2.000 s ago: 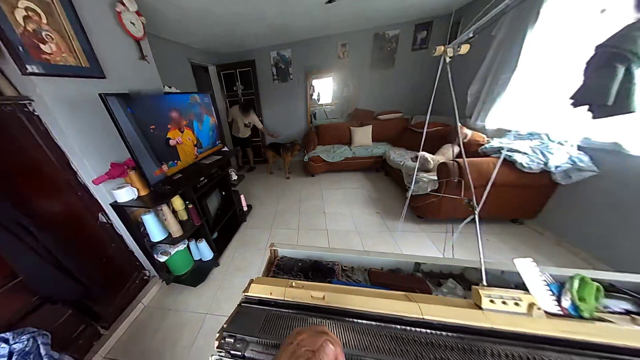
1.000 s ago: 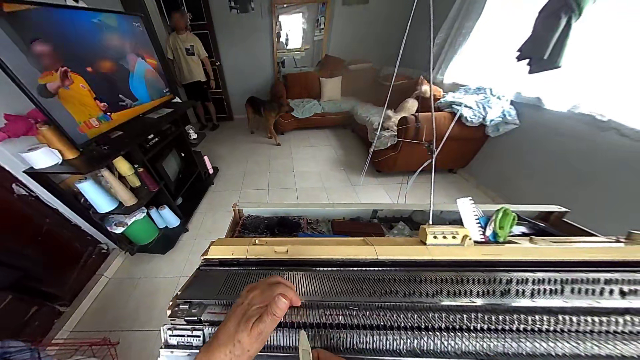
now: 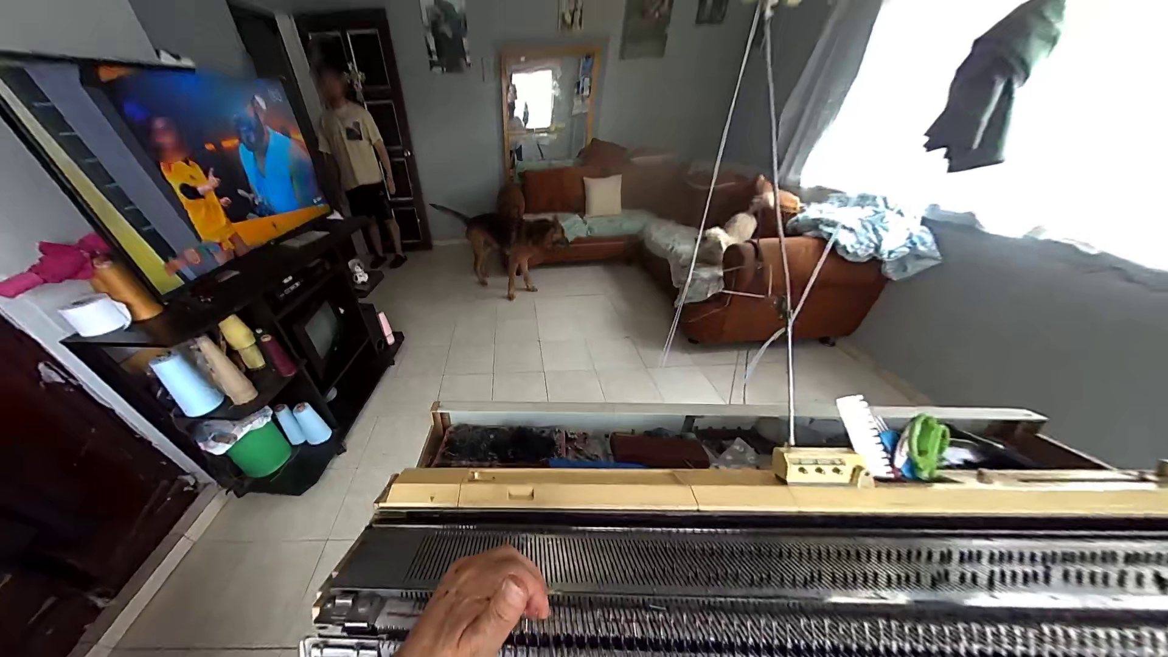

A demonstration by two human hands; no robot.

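Observation:
My left hand [image 3: 484, 600] is low in the view, over the left part of a knitting machine's needle beds [image 3: 693, 566]. Its fingers are curled and the thumb lies on the right side; whether anything is between the fingers cannot be told. My right hand is out of view. Rows of metal needles run rightward from my left hand. Behind them lies the machine's beige cover rail [image 3: 584, 495], with a small beige dial unit [image 3: 821, 465] on it. White cords [image 3: 780, 228] rise from near that unit.
Behind the rail is an open tray [image 3: 739, 411] with tools and a green item [image 3: 929, 445]. A black shelf [image 3: 301, 456] with yarn cones [image 3: 186, 383] stands left. A person [image 3: 356, 151] stands by the door; a dog [image 3: 511, 239] is near the sofa [image 3: 803, 292].
One second ago a pale, narrow tool and part of another hand showed beside my left hand; neither is in view now. The person stands by the door, having been bent near the dog two seconds ago.

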